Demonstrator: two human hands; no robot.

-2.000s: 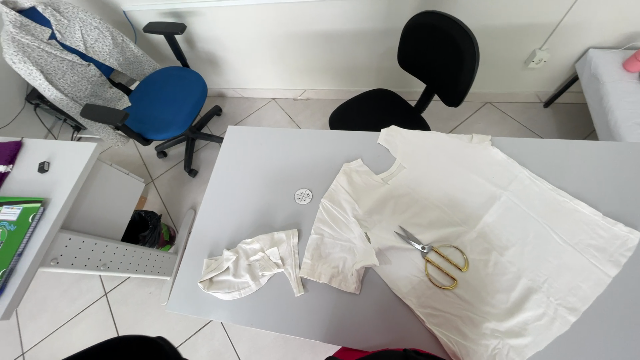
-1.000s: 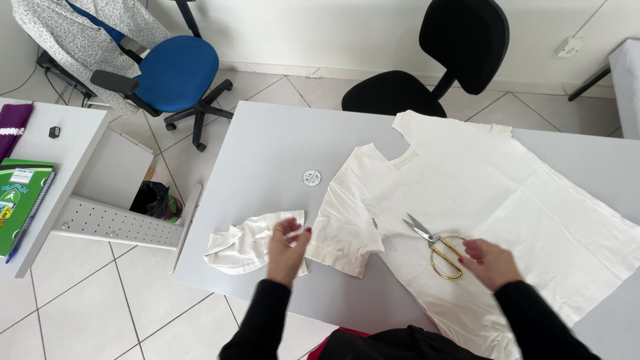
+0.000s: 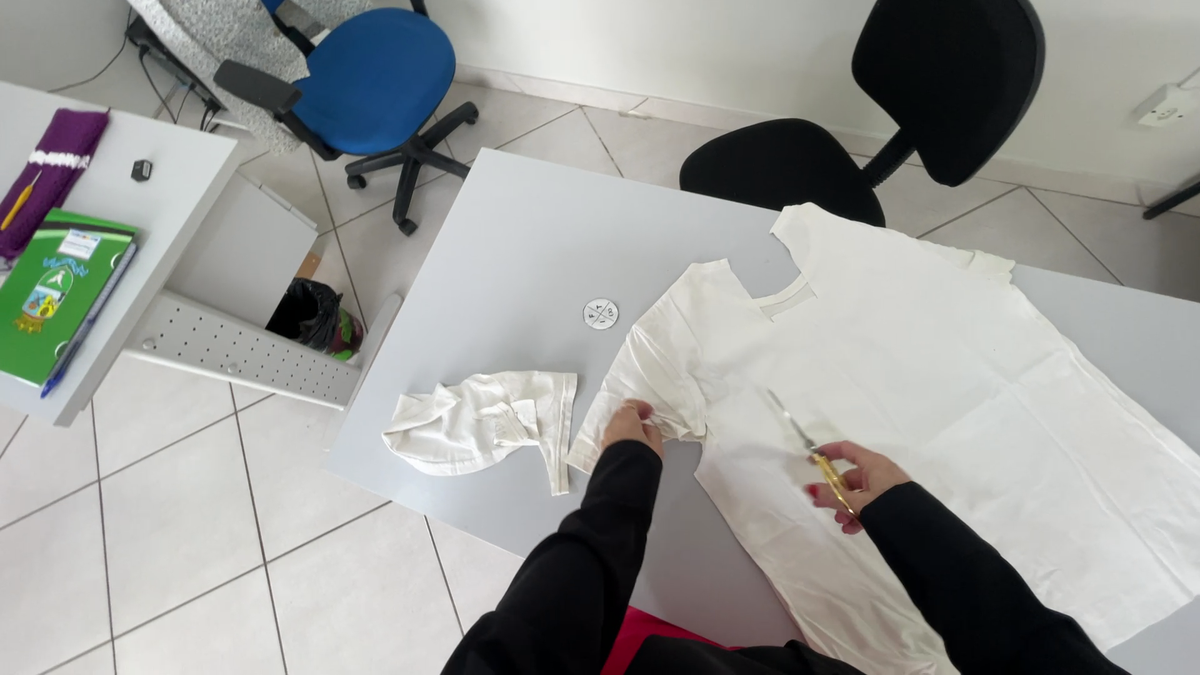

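Observation:
A white T-shirt [image 3: 937, 375] lies spread over the grey table, its neckline toward the upper left. My left hand [image 3: 635, 427] is on the lower part of its sleeve [image 3: 656, 361], fingers bent at the fabric; whether they pinch it is hard to tell. My right hand [image 3: 855, 483] holds gold-handled scissors [image 3: 825, 469] above the shirt's body, the blades pointing up and left. A crumpled piece of white fabric [image 3: 478, 422], with a hemmed band, lies left of the sleeve. Above it is a small round white disc [image 3: 601, 313] bearing marks.
The grey table [image 3: 525, 225] has a black chair [image 3: 787, 169] behind it and a blue chair [image 3: 380, 80] at the upper left. On a side desk [image 3: 178, 202] lie a green notebook [image 3: 56, 291], a pen and purple knitting [image 3: 70, 155]. A bin with a black bag [image 3: 314, 314] stands between the tables.
The scissors, lying on the shirt two seconds ago, are now lifted in my right hand. My left hand has moved from near the loose fabric piece to the sleeve.

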